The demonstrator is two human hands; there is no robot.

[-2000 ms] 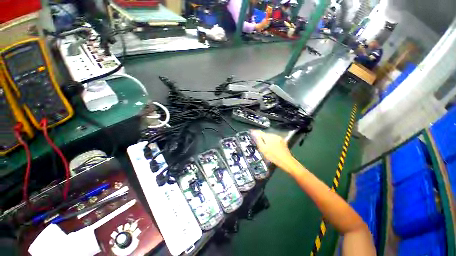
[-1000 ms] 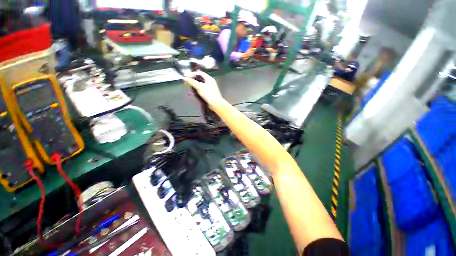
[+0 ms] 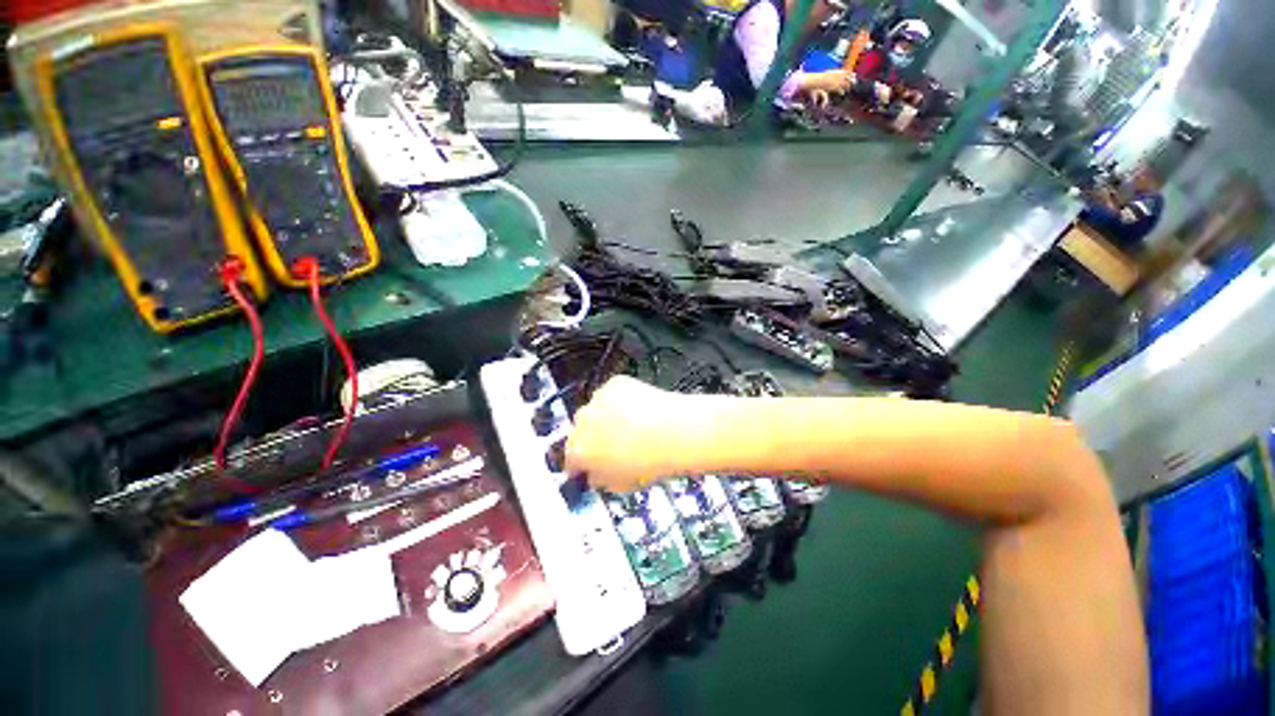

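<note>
My right hand (image 3: 615,437) is over the upper part of the white power strip (image 3: 594,595), its fingers closed around a black plug (image 3: 559,455) at a socket; the fingertips are partly hidden. Other black plugs (image 3: 543,406) sit in the strip above it. Several open units with circuit boards (image 3: 657,539) lie side by side right of the strip, partly covered by my hand and forearm. My left hand is not in view.
The red test box (image 3: 420,643) with knob, paper slips (image 3: 287,595) and pens lies left of the strip. Two yellow-edged multimeters (image 3: 287,168) stand on the green shelf. Black cords and more units (image 3: 783,340) lie behind. Blue bins (image 3: 1203,588) stand right; people sit beyond the bench.
My right hand has come back from the far side of the bench, where it held something dark, to the power strip. The camera view has turned left.
</note>
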